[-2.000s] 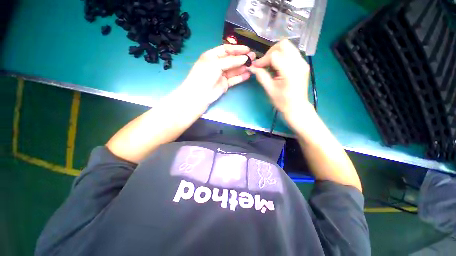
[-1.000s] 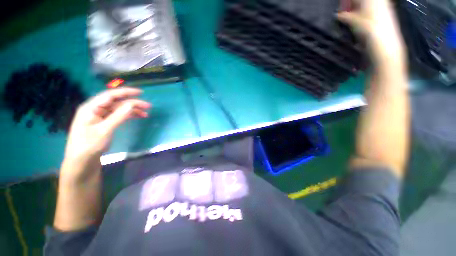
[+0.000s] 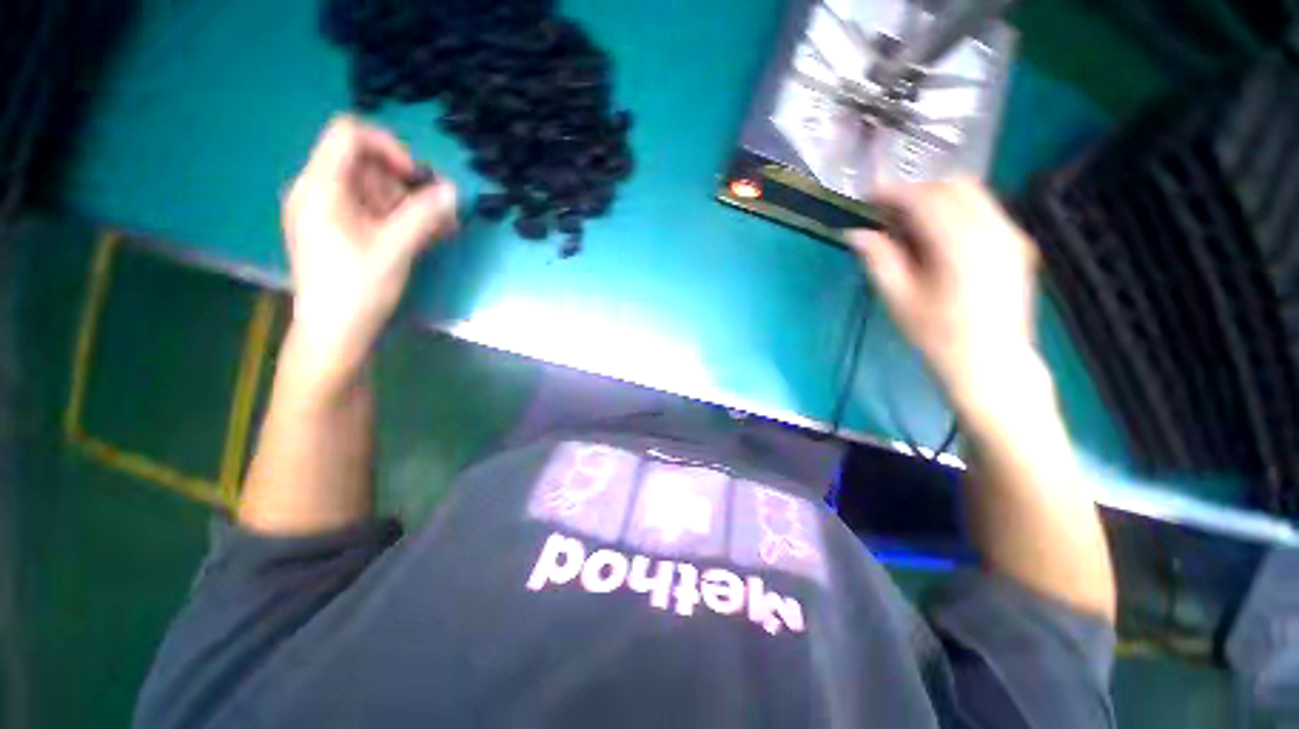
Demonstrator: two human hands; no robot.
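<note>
A heap of small black moulded parts lies on the teal mat at the upper left. My left hand is at the left edge of the heap, fingers curled, with something small and dark between thumb and fingertips. The tabletop fixture, a dark box with a bright silver top plate and a red-orange light at its front, stands right of the heap. My right hand is at the fixture's front right edge, blurred, thumb and fingers bent; whether it holds anything cannot be told.
Stacked black gridded trays stand at the right. Thin black cables run from the fixture over the pale front edge of the bench. A blue bin shows under the bench. Grey cloth shows at the far right.
The view has swung back left since one second ago. My right hand has left the tray stack and is at the fixture. My left hand has moved from before the fixture to beside the heap.
</note>
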